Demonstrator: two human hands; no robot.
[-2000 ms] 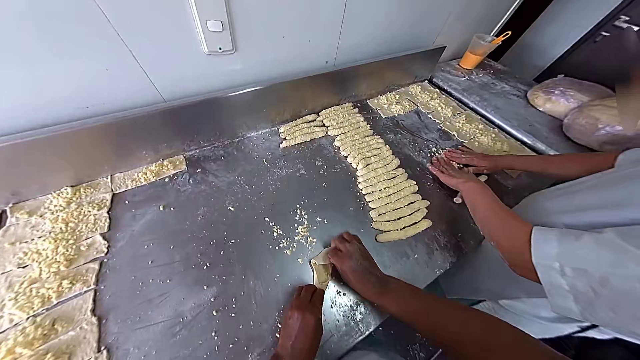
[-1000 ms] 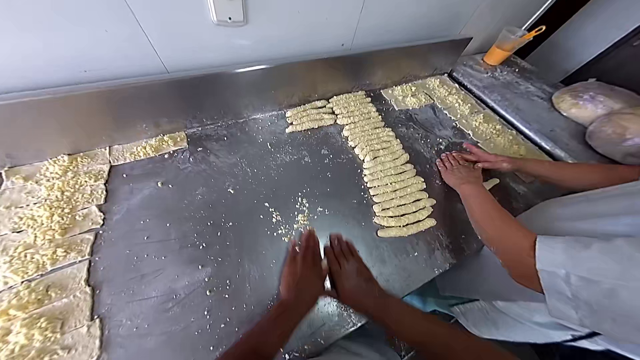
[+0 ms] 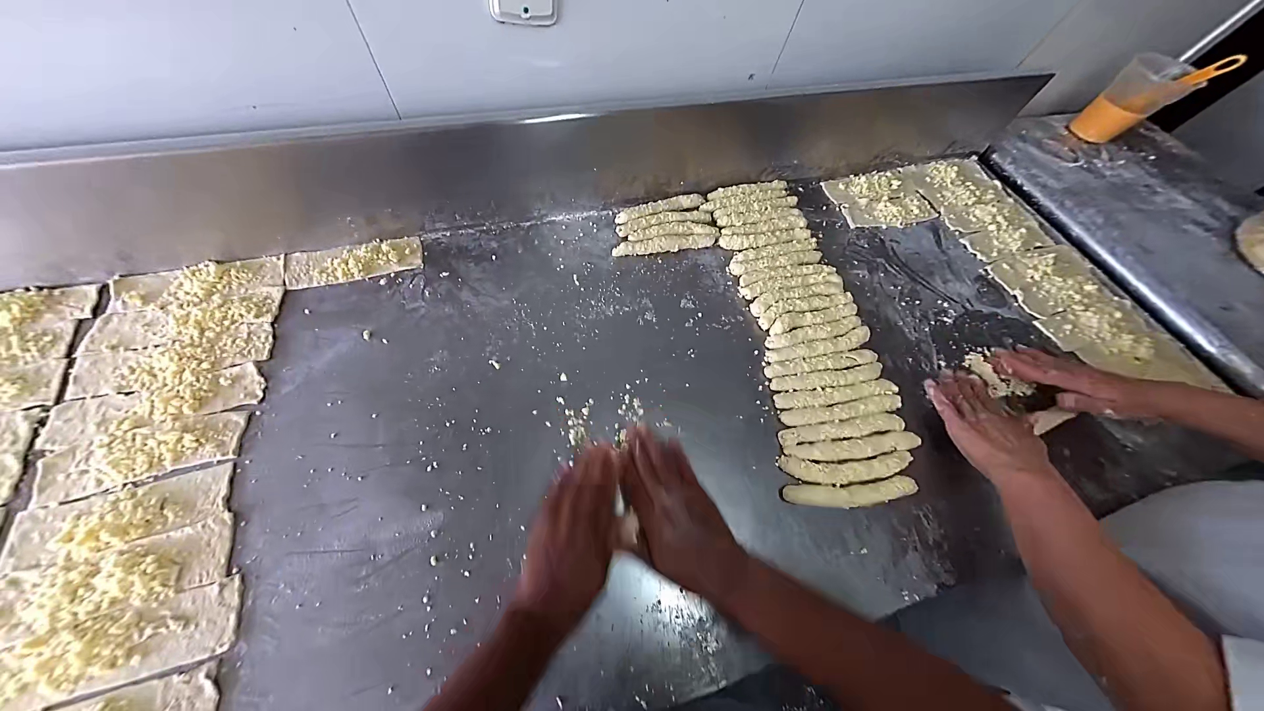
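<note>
My left hand (image 3: 575, 528) and my right hand (image 3: 681, 509) lie close together, fingers extended and blurred, over a piece of dough (image 3: 628, 528) near the front of the metal table (image 3: 474, 395). Only a pale sliver of that dough shows between them. Crumbs (image 3: 592, 415) of cheese-like filling are scattered just beyond my fingertips. Right of my hands runs a column of rolled dough sticks (image 3: 839, 425) coated in crumbs, with a short second stack (image 3: 667, 227) at its back left. Flat dough pieces topped with crumbled filling (image 3: 178, 395) cover the left side.
A co-worker's hands (image 3: 997, 415) press on dough at the right. Behind them lie more topped dough strips (image 3: 1057, 286). A plastic jug of orange liquid (image 3: 1121, 109) with an orange-handled utensil stands on the side counter (image 3: 1165, 188). A metal backsplash (image 3: 494, 168) borders the rear.
Two seconds ago my fingers were folding a dough piece near the front edge; now both hands are flattened over it, fingers extended. The co-worker's hands have moved apart.
</note>
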